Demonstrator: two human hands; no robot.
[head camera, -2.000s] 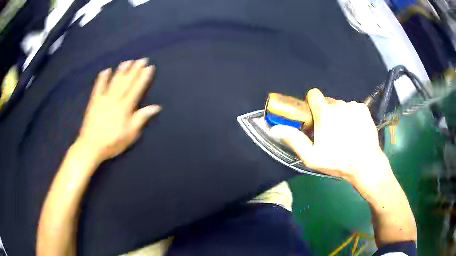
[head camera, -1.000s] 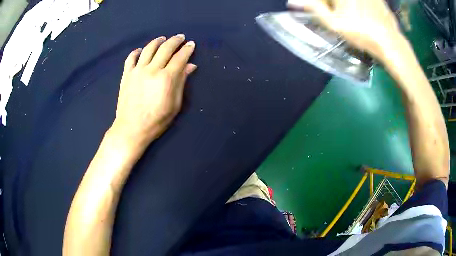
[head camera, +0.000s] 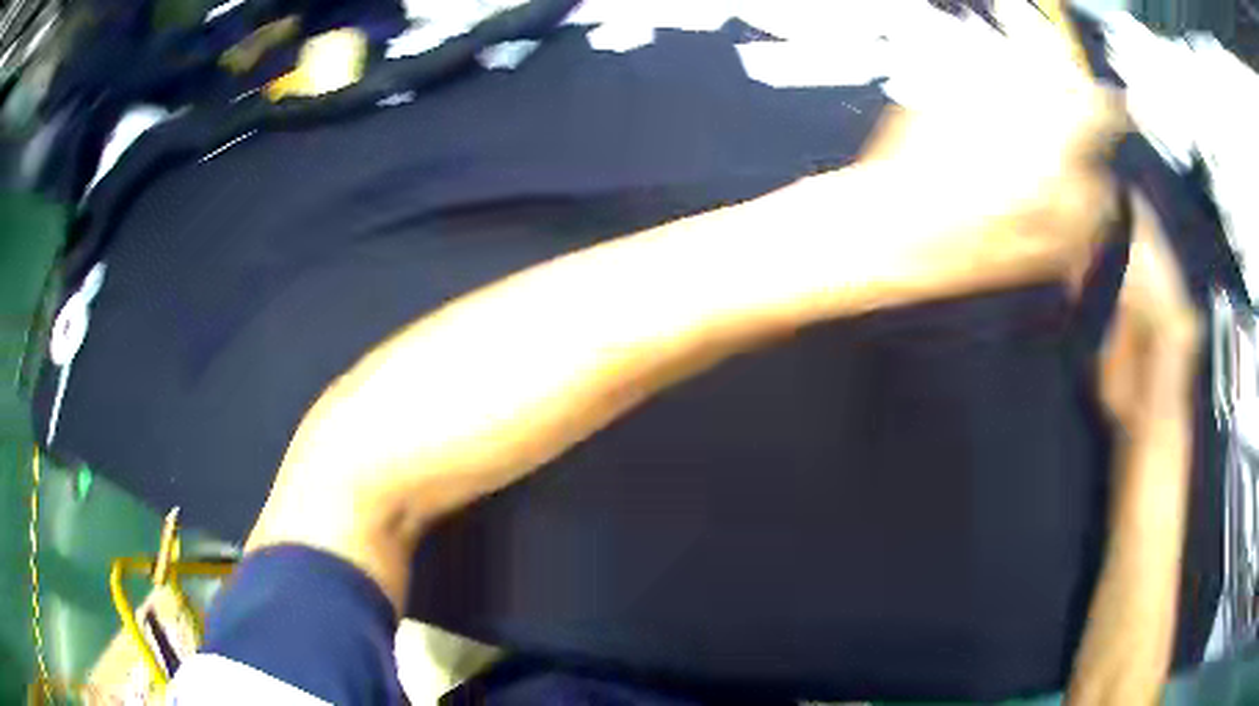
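A dark fabric strip (head camera: 483, 214) shows as a faint curved edge on the navy-black cloth cover (head camera: 828, 483). My left arm reaches from the lower left across the cover. My left hand (head camera: 1022, 159) is at the upper right beside white cut pieces (head camera: 815, 59), blurred and overexposed; its fingers and any hold cannot be made out. My right hand (head camera: 1153, 324) is near the right edge, just below the left hand, blurred, with its forearm coming up from below. What it holds cannot be told. The iron is not visible.
A white cord with a round end (head camera: 69, 328) lies at the left table corner. A yellow piece (head camera: 326, 65) shows beyond the far edge. A yellow-framed cart (head camera: 131, 586) stands on the green floor at lower left. White material (head camera: 1187, 97) lies at far right.
The view has swung, showing the left table corner. My left hand has moved from the cover to the upper right. My right hand is no longer seen on the iron, which has left view.
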